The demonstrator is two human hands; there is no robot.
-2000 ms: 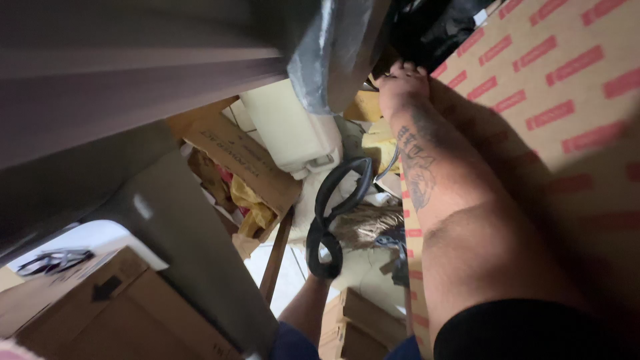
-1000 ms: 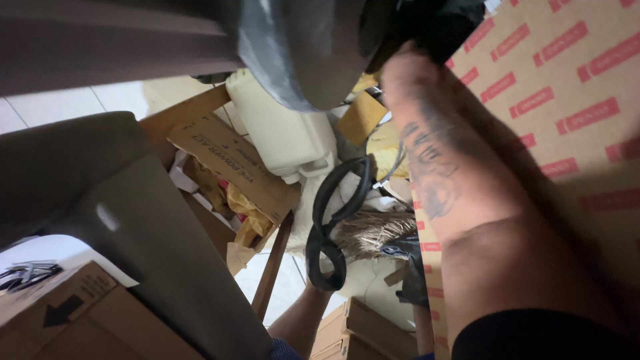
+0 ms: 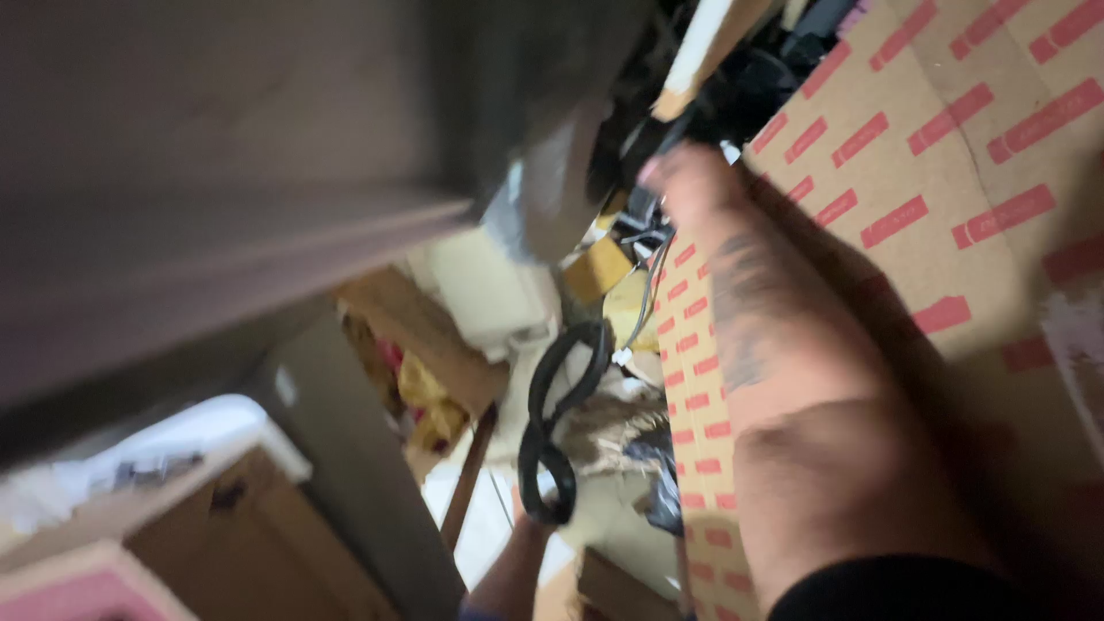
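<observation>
My right hand point(image 3: 686, 177) reaches up among dark items at the top, beside a large cardboard box point(image 3: 940, 147) with red printed marks. The hand is blurred and its fingers are partly hidden, so whether it holds anything cannot be told. Dark cables point(image 3: 642, 228) lie just below it. My bare forearm, with a black sleeve at the bottom, runs along the box. Lower down, a black tube-like loop point(image 3: 543, 431) is twisted into a figure eight. My left hand is not in view.
Left of centre, a cardboard box point(image 3: 466, 354) holds yellow and red items near a white plastic container point(image 3: 492, 285). A dark panel point(image 3: 345, 431) and another cardboard box point(image 3: 241, 535) stand at lower left. A large dark surface point(image 3: 259, 129) fills the upper left.
The black bag-like material around my right hand has shifted, and a pale-edged board and dark cables now show near the hand. The view has moved somewhat.
</observation>
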